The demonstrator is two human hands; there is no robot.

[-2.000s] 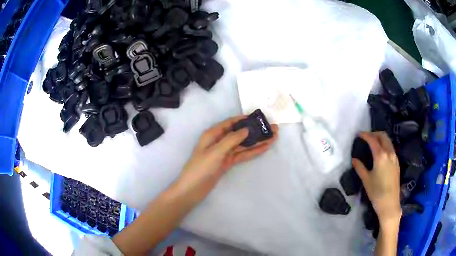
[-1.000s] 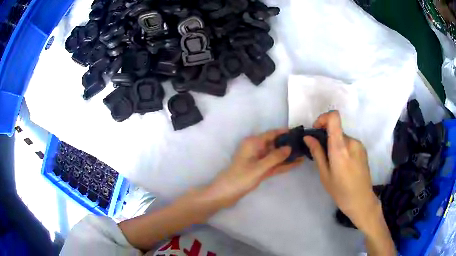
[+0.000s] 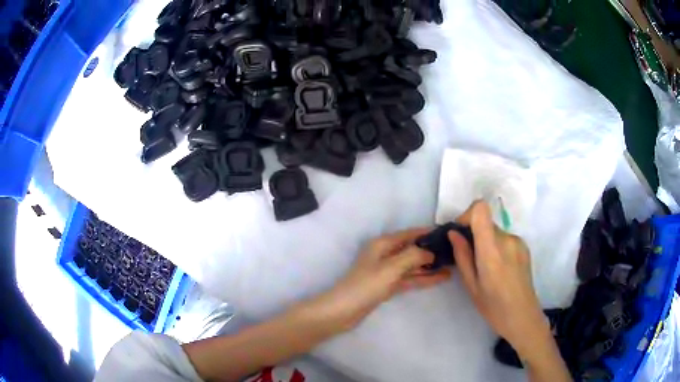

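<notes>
A black plastic housing (image 3: pixel 440 245) is held between my two hands above the white cloth. My left hand (image 3: pixel 395 265) grips it from the left, and my right hand (image 3: pixel 493 270) closes on it from the right with fingers and thumb. The fingers cover much of it, so I cannot tell whether it is one part or two. The green tip of the glue bottle (image 3: pixel 504 216) shows just beyond my right hand over the white pad (image 3: pixel 481 181); the bottle's body is hidden behind the hand.
A large pile of black housings (image 3: pixel 298 82) lies at the upper left on the white cloth (image 3: pixel 350 198). A blue bin (image 3: pixel 663 298) with dark parts is at right, a blue tray (image 3: pixel 173 295) at lower left, a blue crate (image 3: pixel 82 33) at upper left. A green surface (image 3: pixel 596 67) is upper right.
My right hand has come from the right-hand parts to my left hand, and both now hold the black housing. The camera view has shifted, and the bottle is now mostly covered.
</notes>
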